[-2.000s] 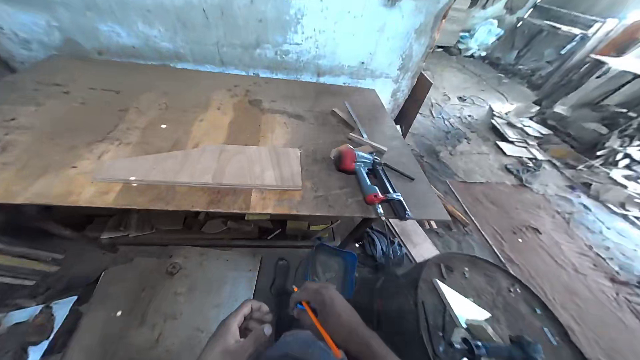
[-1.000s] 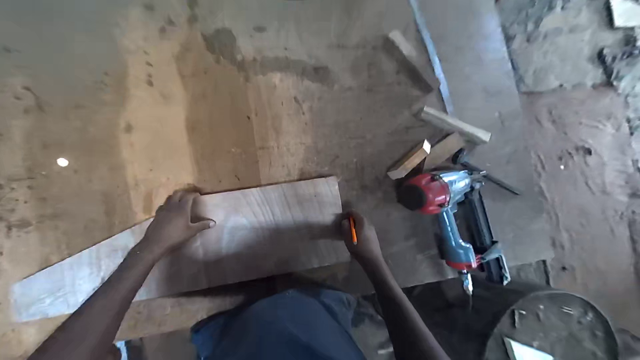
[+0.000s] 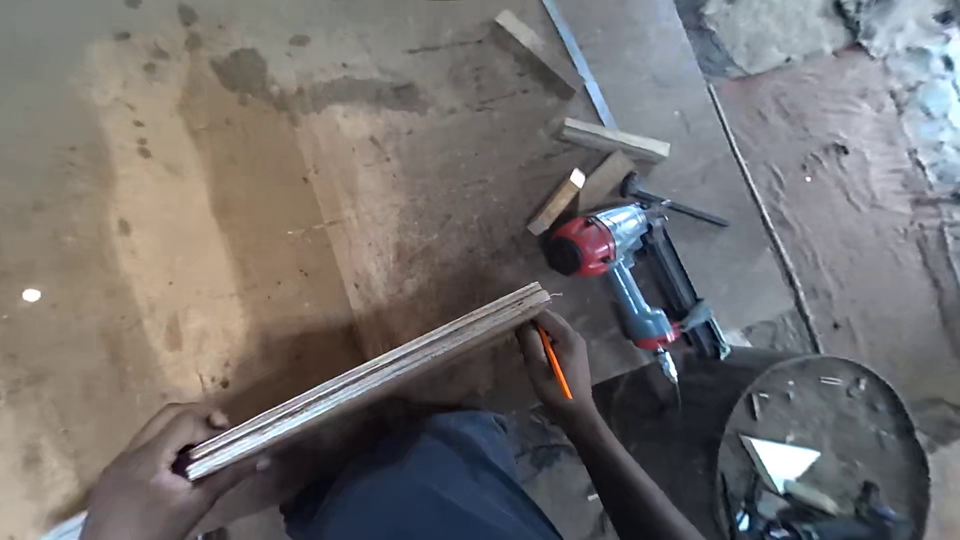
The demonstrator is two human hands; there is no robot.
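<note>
Two stacked plywood pieces [image 3: 367, 379], or one thick layered piece, stand tilted with the long edge facing up, over the near side of the wooden table. My left hand [image 3: 161, 469] grips the lower left end. At the upper right end, my right hand [image 3: 555, 360] holds the board's corner, with an orange pencil [image 3: 555, 364] between its fingers. To the right of that hand a red and grey pneumatic nailer [image 3: 626, 270] lies on the table. The board's broad face is mostly hidden from view.
Small wood blocks [image 3: 615, 140], a dark metal tool [image 3: 686, 206] and a metal strip [image 3: 581, 64] lie beyond the nailer on the tabletop [image 3: 450, 187]. At the lower right stands a drum [image 3: 817, 405] with a white triangular scrap [image 3: 784, 457] and loose bits on top.
The board lay flat on the table a second ago; now it is raised on edge between both hands. Two seconds ago both hands were off it, near my lap. The view has moved closer.
</note>
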